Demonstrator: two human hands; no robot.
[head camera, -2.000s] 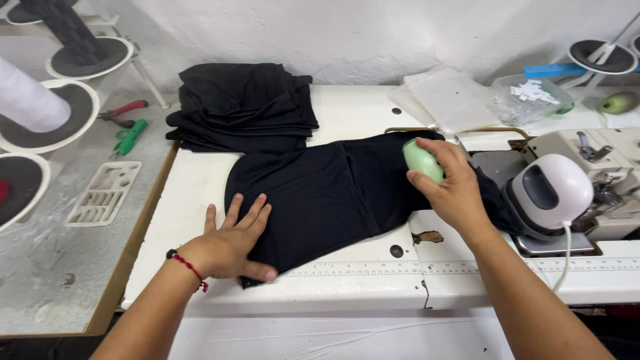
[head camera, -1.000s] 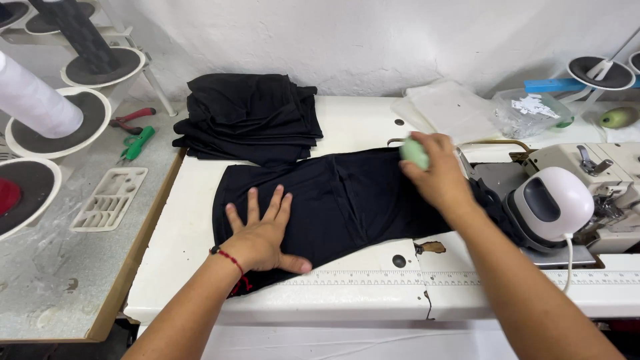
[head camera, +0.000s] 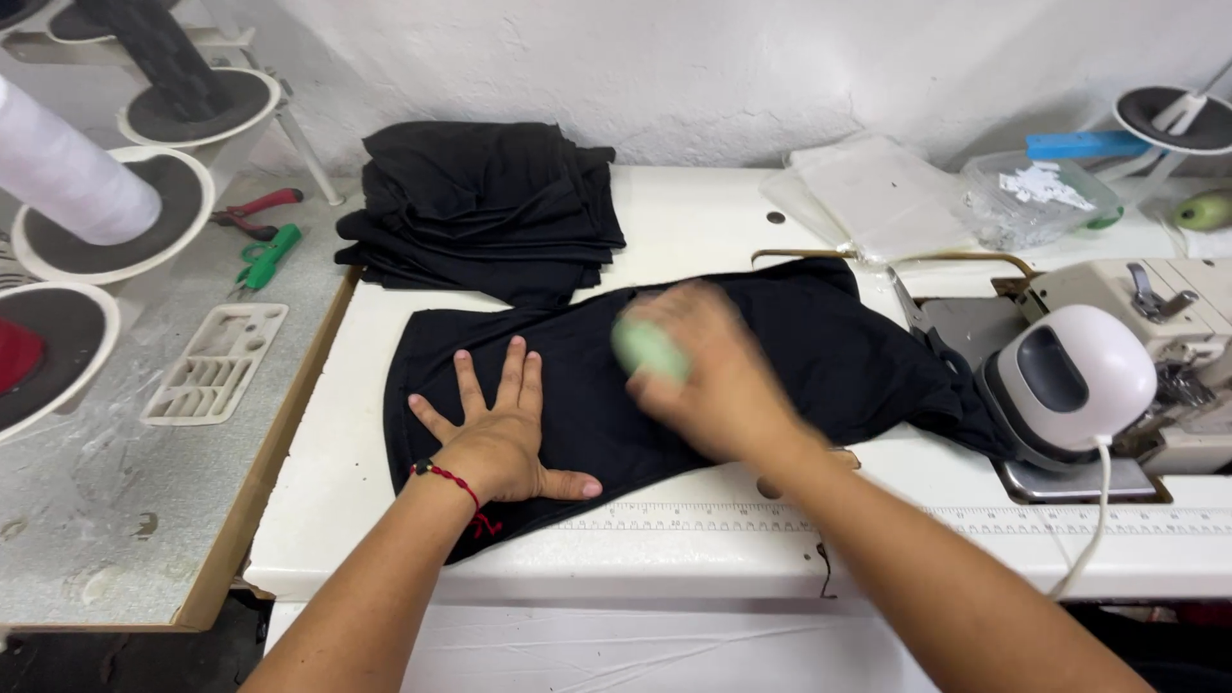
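A black fabric garment (head camera: 597, 385) lies spread over the white sewing table (head camera: 318, 500), its right end bunched against a small white mini iron (head camera: 1078, 385) with a cord. My left hand (head camera: 496, 443) rests palm down on the garment's left part, fingers spread, holding nothing; a red cord bracelet is on the wrist. My right hand (head camera: 707, 371), blurred, grips a light green rounded object (head camera: 651, 348) over the middle of the garment. What the object's underside touches is hidden. Behind the garment sits a pile of folded black fabric (head camera: 491, 207).
At the right stands a sewing machine (head camera: 1145, 289); behind are clear plastic bags (head camera: 871, 192) and a plastic tub (head camera: 1035, 207) with white pieces. A ruler tape (head camera: 693, 518) runs along the front edge. Thread cones, red-handled pliers (head camera: 265, 204) and green thread snips (head camera: 269, 258) are at left.
My right hand has moved left across the garment with the green object, from its right part to the middle. My left hand stays spread on the fabric.
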